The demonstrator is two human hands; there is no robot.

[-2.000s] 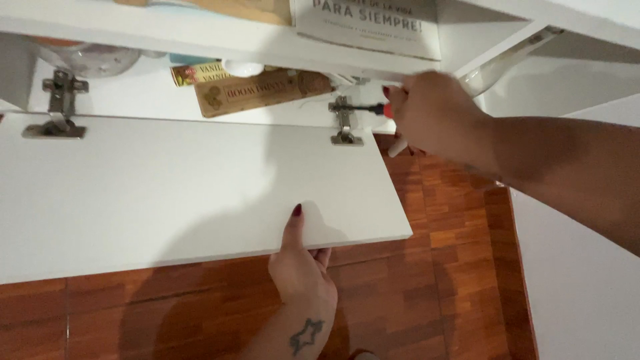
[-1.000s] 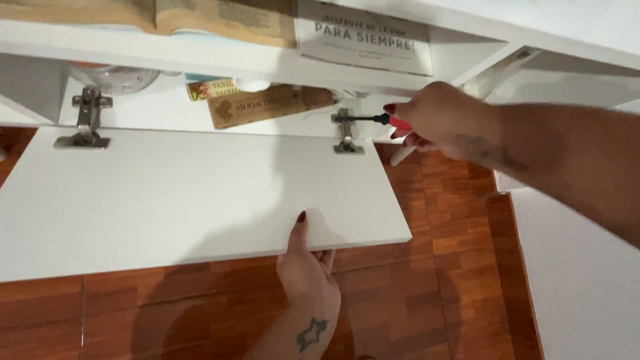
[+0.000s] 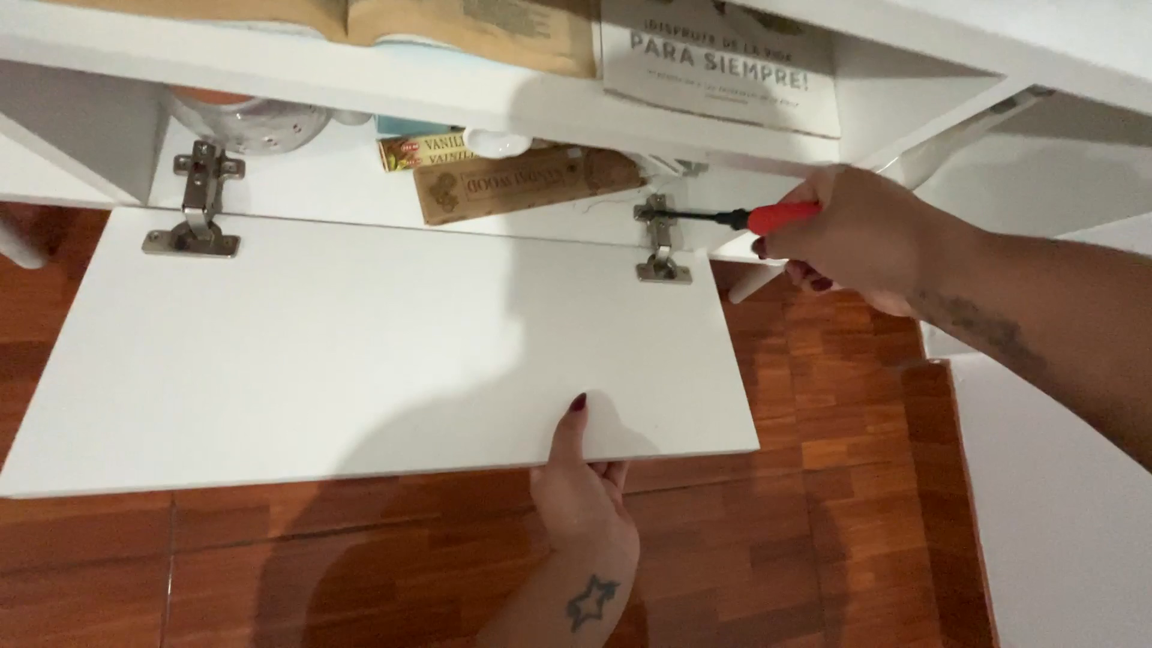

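My left hand grips the front edge of a white cabinet door panel, thumb on top and fingers beneath. The panel lies folded down, held by two metal hinges. My right hand holds a screwdriver with a red handle; its dark shaft points left, and the tip meets the right hinge at its mounting plate on the cabinet floor. The left hinge joins panel and cabinet at the other side. The screw under the tip is too small to make out.
Inside the cabinet are a clear glass vessel, an incense box, a small white dish and a brown printed packet. An open book and a printed card lie on the shelf above. Wooden flooring shows below.
The view has shifted slightly. Both hands stay in much the same places, the left on the panel's edge and the right with the screwdriver at the right hinge.
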